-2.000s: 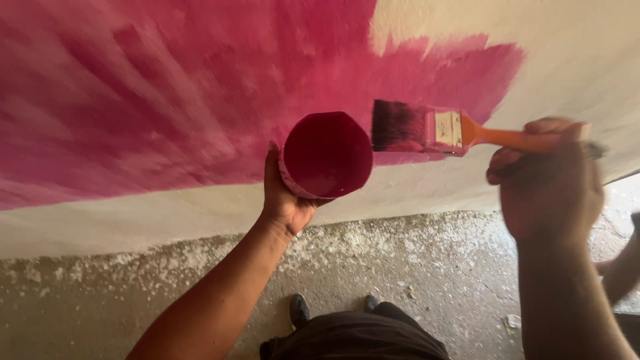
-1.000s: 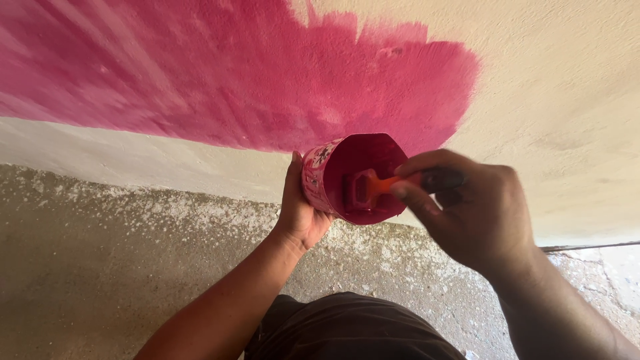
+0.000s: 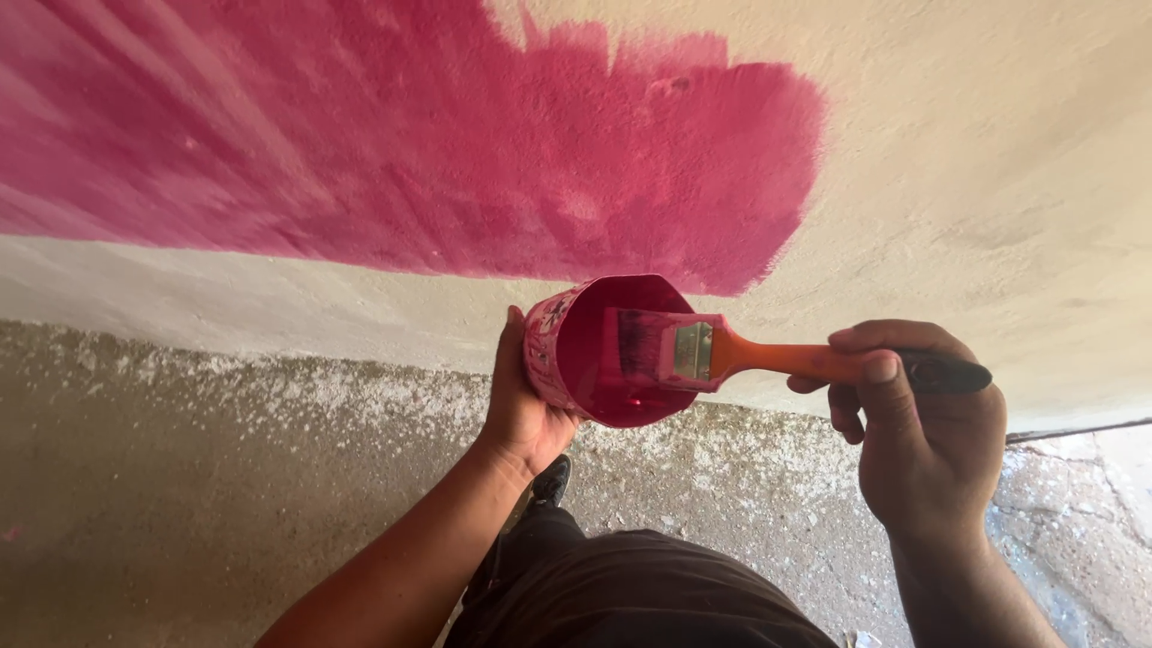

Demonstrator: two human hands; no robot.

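My left hand (image 3: 531, 414) holds a paint container (image 3: 551, 346) from its left side and below, its mouth tilted toward me and its inside coated in deep pink paint. A flat paintbrush (image 3: 774, 358) with an orange handle, dark handle end and metal ferrule is in my right hand (image 3: 918, 423), gripped between thumb and fingers. The bristles, dark and pink with paint, lie over the container's mouth; whether they touch the paint inside I cannot tell. Behind the container is a wall (image 3: 972, 180) with a broad pink painted area (image 3: 558, 171), uneven along its top edge.
Below the wall runs a rough concrete floor (image 3: 225, 486) speckled with white spots. My dark shoe (image 3: 551, 481) stands beneath the container. A cracked, brighter patch of ground (image 3: 1080, 522) lies at the right, beyond my right forearm.
Two seconds ago the brush was beside the container; one second ago its bristles were deep inside. My right hand has since drawn back to the right, lifting the brush so that its ferrule shows.
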